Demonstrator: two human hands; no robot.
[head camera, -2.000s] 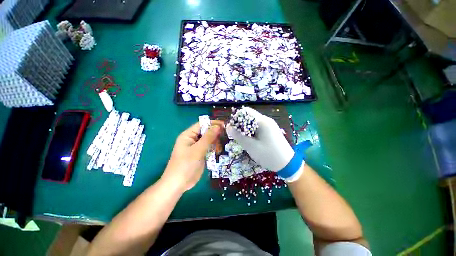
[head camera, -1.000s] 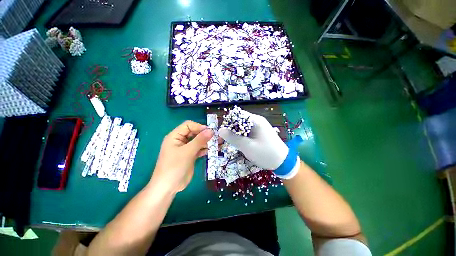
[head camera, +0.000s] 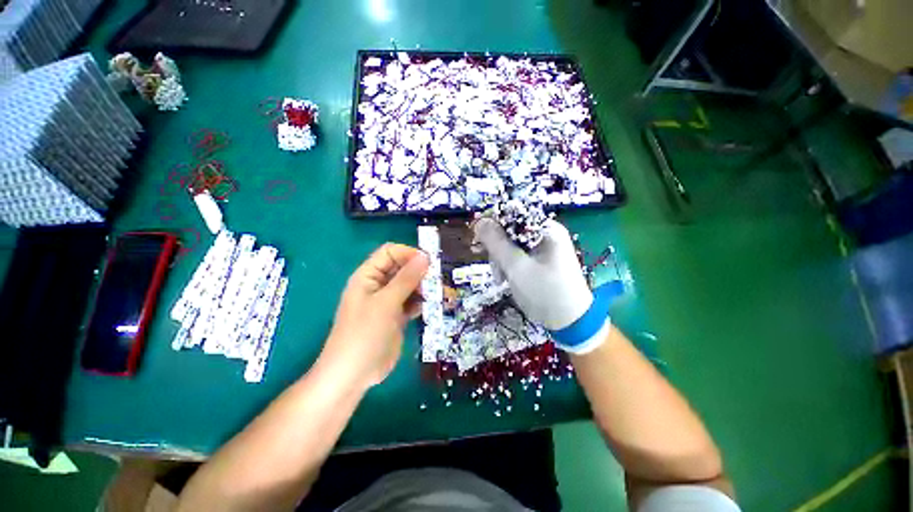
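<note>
My bare left hand (head camera: 375, 310) pinches the upper part of a white board strip (head camera: 431, 325) between thumb and fingers; the strip stands lengthwise at the left edge of the brown mat (head camera: 455, 240). My right hand (head camera: 546, 275), in a white knit glove with a blue wrist band (head camera: 589, 318), is closed around a bunch of wired pieces with tiny white tips (head camera: 521, 222), just below the black tray. Between and below my hands lies a pile of white wired boards (head camera: 491, 325), with dark red wires and white connectors (head camera: 501, 385) at the front. The wires inside my glove are hidden.
The black tray (head camera: 350, 190) full of white boards is beyond my hands. At left are white strips (head camera: 232, 305), a red-cased phone (head camera: 130, 303), rubber bands (head camera: 208, 180), tied bundles (head camera: 297, 125) and grey-white stacks (head camera: 70, 145). The bench's right edge borders the green floor.
My left hand has gone from a short white piece to a long strip. My gloved hand has moved right and away from my left hand, keeping the bunch. The view shifted slightly.
</note>
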